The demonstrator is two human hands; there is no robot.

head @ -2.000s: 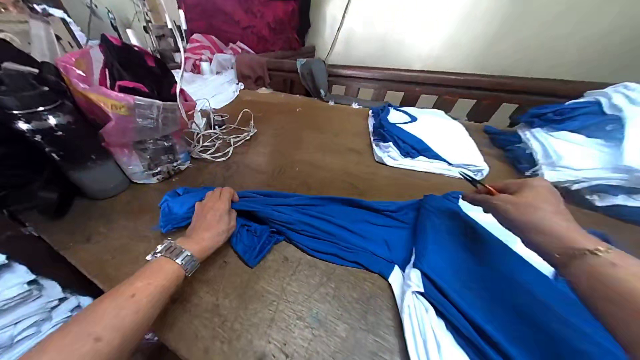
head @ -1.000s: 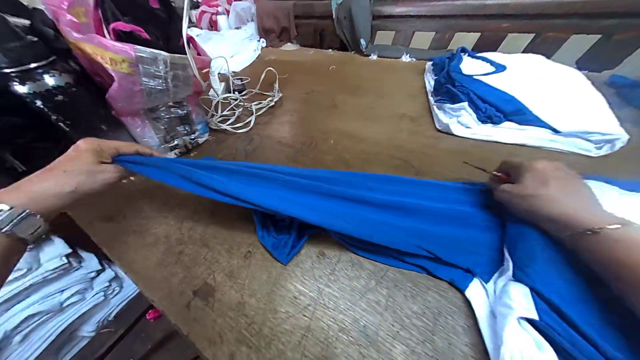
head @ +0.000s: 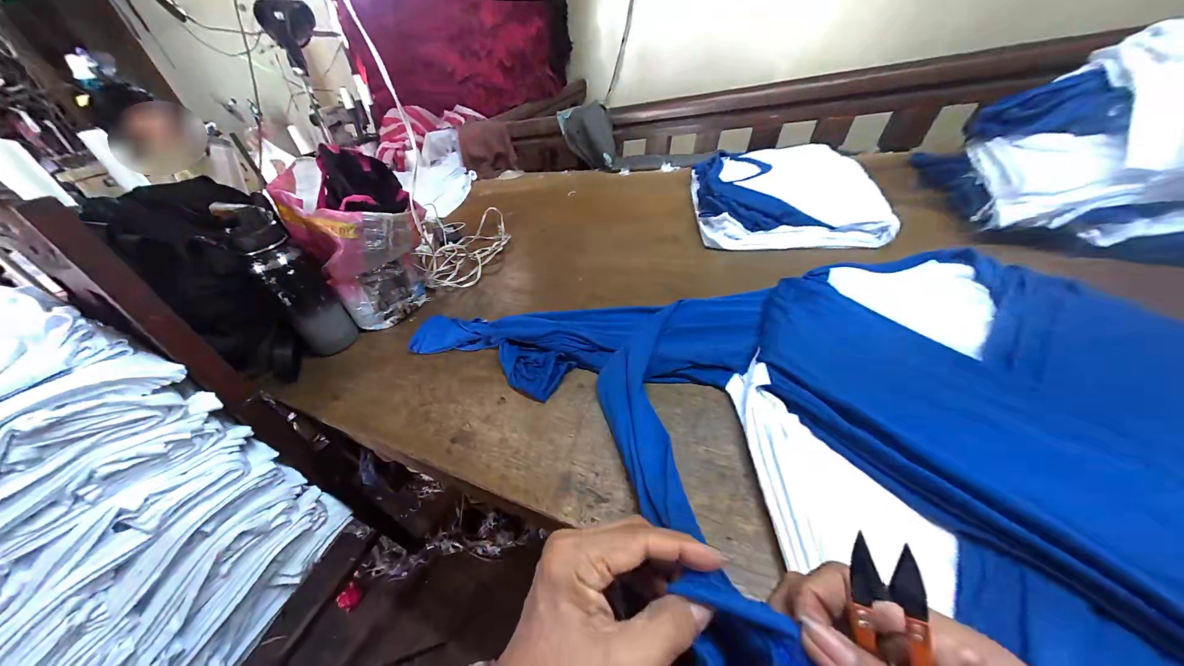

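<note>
At the bottom middle, my left hand [head: 615, 592] pinches a strip of blue fabric [head: 647, 444], part of a sleeve, between thumb and fingers. Close on its right, my right hand [head: 832, 620] grips the same cloth with thumb and finger and also holds orange-handled thread snips [head: 888, 601], their dark blades apart and pointing up. A blue and white shirt [head: 934, 407] lies spread over the right of the table, one blue sleeve stretched out to the left. The ends of the cloth between my hands are cut off by the frame's lower edge.
A folded blue and white shirt [head: 805, 199] lies at the table's [head: 592, 231] back, more garments [head: 1054, 166] at far right. White cables [head: 476, 250], a pink bag [head: 324, 231] and a dark bottle [head: 310, 301] stand left. Stacked white cloth [head: 139, 481] is lower left; a person [head: 157, 139] sits behind.
My left hand has let go of the far sleeve end and come to the near side, onto a blue strip. My right hand has moved down beside it with the snips. The view has shifted left.
</note>
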